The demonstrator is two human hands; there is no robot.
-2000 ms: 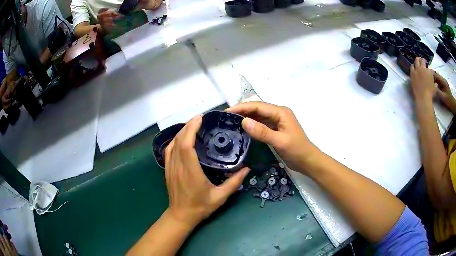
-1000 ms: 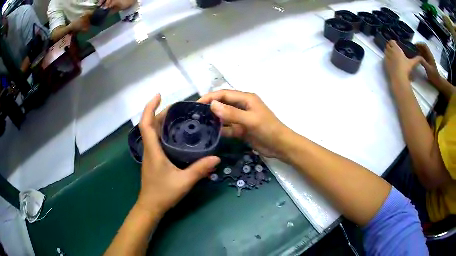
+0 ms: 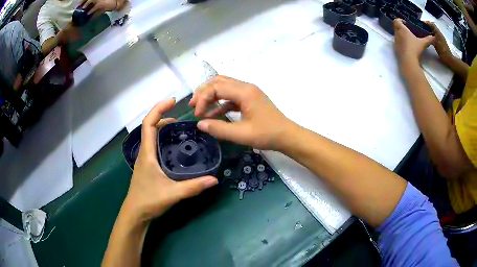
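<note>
My left hand [image 3: 151,172] holds a black cup-shaped housing [image 3: 191,166] by its left side, thumb along the near side. The housing's open top faces me and shows a round centre post and a small pale disc near the far inner wall. My right hand [image 3: 243,114] is bare and hovers at the housing's upper right, fingers bent and apart; no part shows in it. A second housing [image 3: 131,147] sits behind my left hand, mostly hidden. A pile of dark insert parts with pale discs [image 3: 247,170] lies on the green surface right of the housing.
White sheets [image 3: 293,104] cover the table beyond the green surface [image 3: 209,229]. Several black housings [image 3: 350,40] stand at the upper right, where a person in yellow [image 3: 463,141] holds one. Another person [image 3: 57,21] works at the upper left. A pale bundle with cord [image 3: 34,224] lies at left.
My right hand has let go of the housing's rim and lifted off it. My left hand still holds the housing. The whole view has shifted, so things sit further left and higher.
</note>
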